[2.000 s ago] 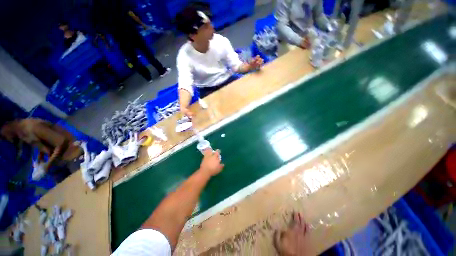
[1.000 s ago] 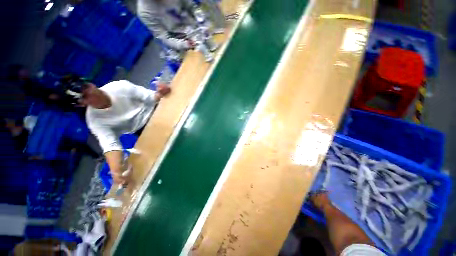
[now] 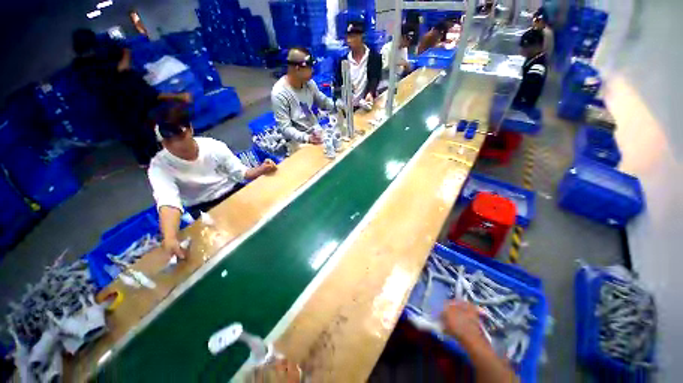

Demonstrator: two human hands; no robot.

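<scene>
My left hand (image 3: pixel 287 370) is at the bottom edge, partly cut off, holding a white-grey jointed limb assembly (image 3: pixel 256 348). The flat oval end (image 3: pixel 225 338) of the assembly points left over the green belt. My right hand (image 3: pixel 462 320) is over a blue crate (image 3: pixel 530 281) of long thin grey limb parts (image 3: pixel 494 298). A pale part (image 3: pixel 424 322) lies just left of its fingers; blur hides whether the hand grips it.
The green conveyor (image 3: pixel 299 254) runs diagonally away between tan benches (image 3: pixel 359 288). A person in white (image 3: pixel 196 173) sits across it. Grey housings (image 3: pixel 71 333) are heaped at lower left. A red stool (image 3: pixel 485 218) and another parts crate (image 3: pixel 625 322) are at right.
The view has swung and now looks farther along the line. My left hand, out of view one second ago, shows again with the assembly. My right hand remains over the crate.
</scene>
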